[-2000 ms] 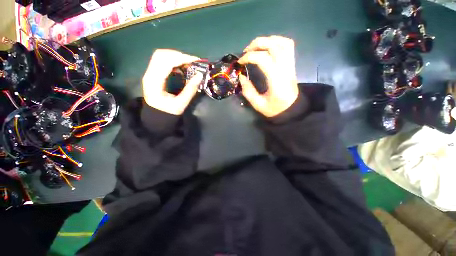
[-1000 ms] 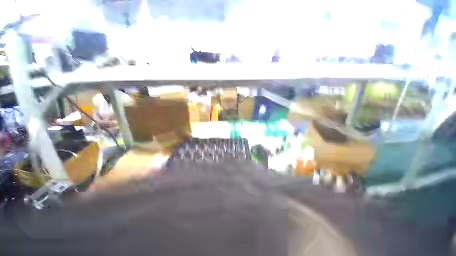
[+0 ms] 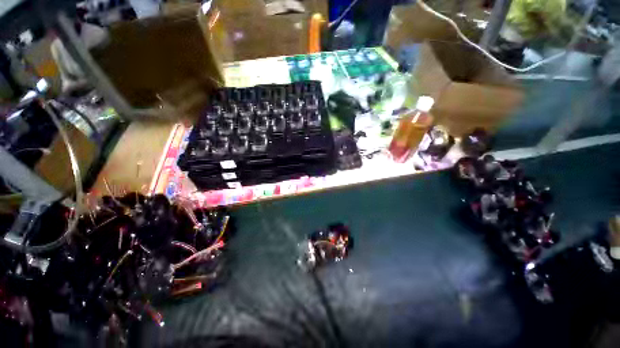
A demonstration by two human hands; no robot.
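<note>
A small black unit with orange and red wires (image 3: 330,246) lies alone on the dark green bench top (image 3: 408,224) in front of me. It is blurred, and no hand touches it. Neither of my hands is in view. A blurred dark shape covers the bottom edge of the picture; I cannot tell what it is. Stacked black parts trays (image 3: 258,132) with rows of glassy modules stand behind the unit.
Wired housings (image 3: 149,251) are piled at left with coloured leads sticking up. Part-built units (image 3: 510,207) lie in a cluster at right. A drink bottle (image 3: 411,129), an open cardboard box (image 3: 469,88) and a patterned sheet (image 3: 272,190) are behind.
Two seconds ago both my hands held the small wired unit; now it lies on the bench and the hands are out of view. The camera tipped up, then partly down again.
</note>
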